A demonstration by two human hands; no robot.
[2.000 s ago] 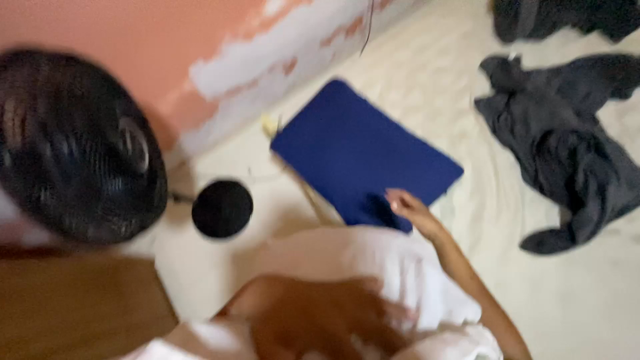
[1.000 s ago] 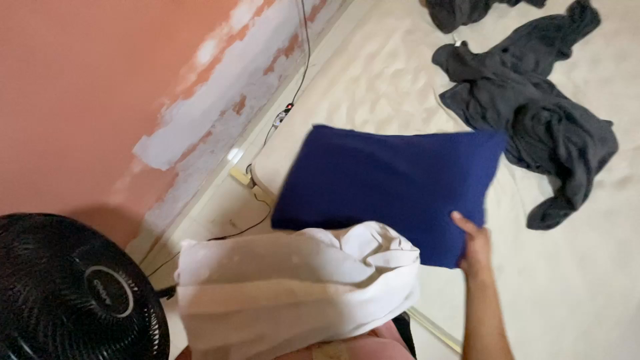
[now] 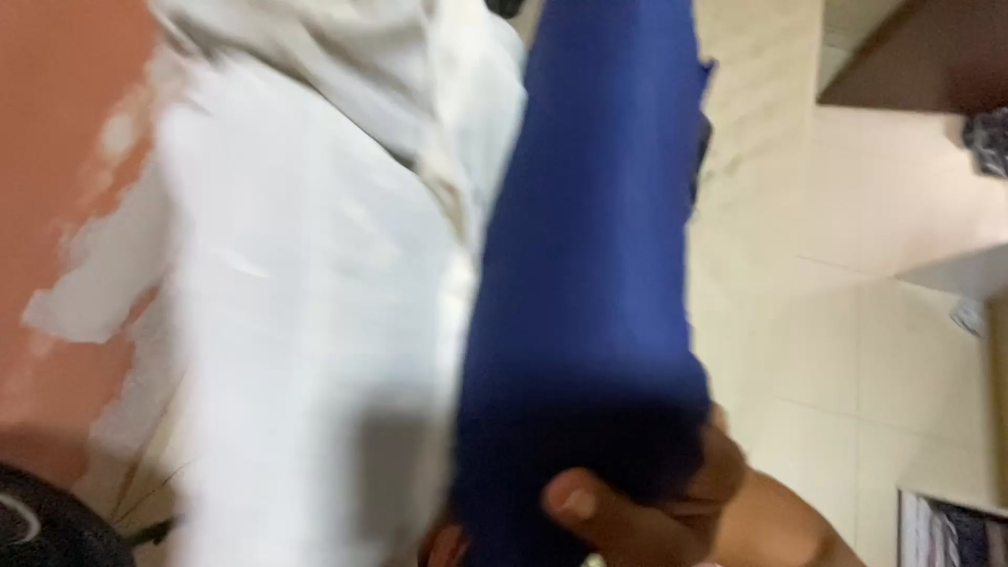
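Observation:
A dark blue cloth-covered pillow [image 3: 591, 236] is held up close in front of me, its long side running from top to bottom of the view. My right hand [image 3: 654, 504] grips its lower end, with the thumb on the near face. Beside it on the left, a white cloth item [image 3: 307, 315], blurred and creased at the top, fills much of the view; whether it is a pillow or loose cloth I cannot tell. A small part of my left hand [image 3: 445, 545] shows at the bottom edge between the two; its grip is mostly hidden.
A black fan [image 3: 55, 520] stands at the lower left beside the orange wall [image 3: 71, 157] with patches of white filler. On the right are a pale tiled floor [image 3: 906, 354] and a brown piece of furniture [image 3: 921, 63]. Part of a cream bed surface [image 3: 764, 118] shows behind the pillow.
The blue pillow has been raised off the bed and turned upright, still in my right hand. The white item has come up close beside it. The view has shifted to the right.

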